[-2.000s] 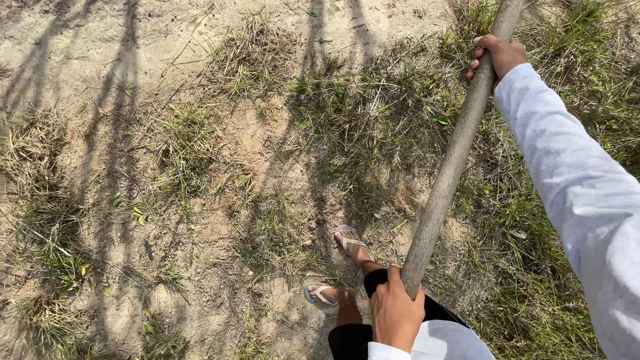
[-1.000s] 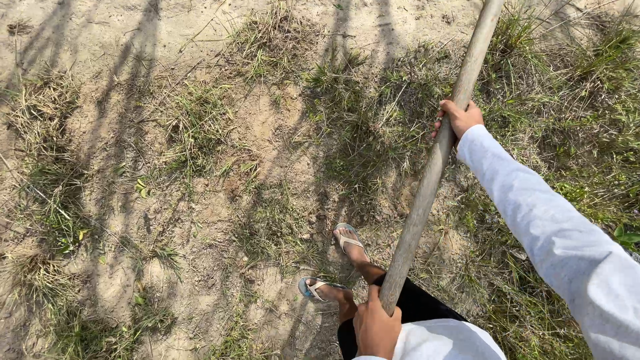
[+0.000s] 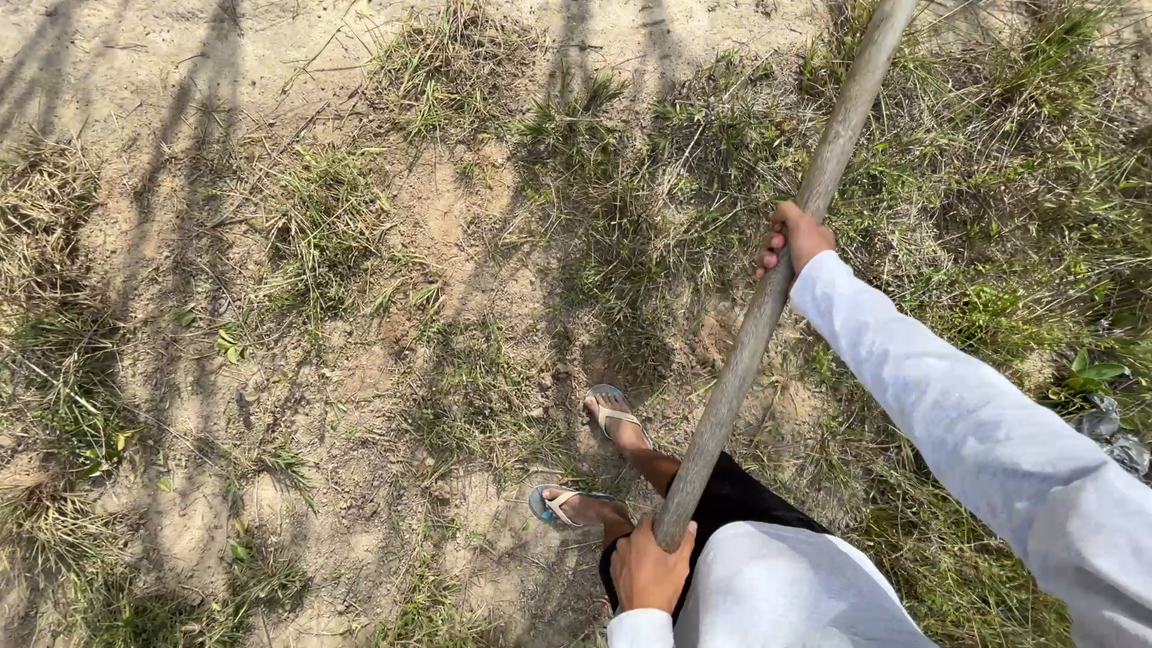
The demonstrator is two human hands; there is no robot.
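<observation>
A long, thick wooden pole [image 3: 751, 333] runs diagonally from the upper right down to my waist, and its upper end lies beyond the frame. My left hand [image 3: 652, 565] grips the lower end, back of the hand up, just in front of my white shirt. Farther up the pole, my right hand [image 3: 796, 238] is wrapped around the shaft, with its fingertips showing on the left side. The right arm, in a white long sleeve [image 3: 954, 396], reaches in from the right edge. Whatever is fixed to the pole's far end, if anything, is out of view.
My feet in flip-flops [image 3: 573, 506] stand on dry sandy soil [image 3: 360, 378], left of the pole's lower part. Grass tufts [image 3: 324, 225] dot the ground, thicker at the right [image 3: 990, 198]. Crumpled clear plastic [image 3: 1116, 436] lies by the right edge. Thin shadows cross the ground.
My right hand has come down and left, nearer to my left hand along the pole. Both hands stay closed around the pole, whose lower end has shifted somewhat left in view.
</observation>
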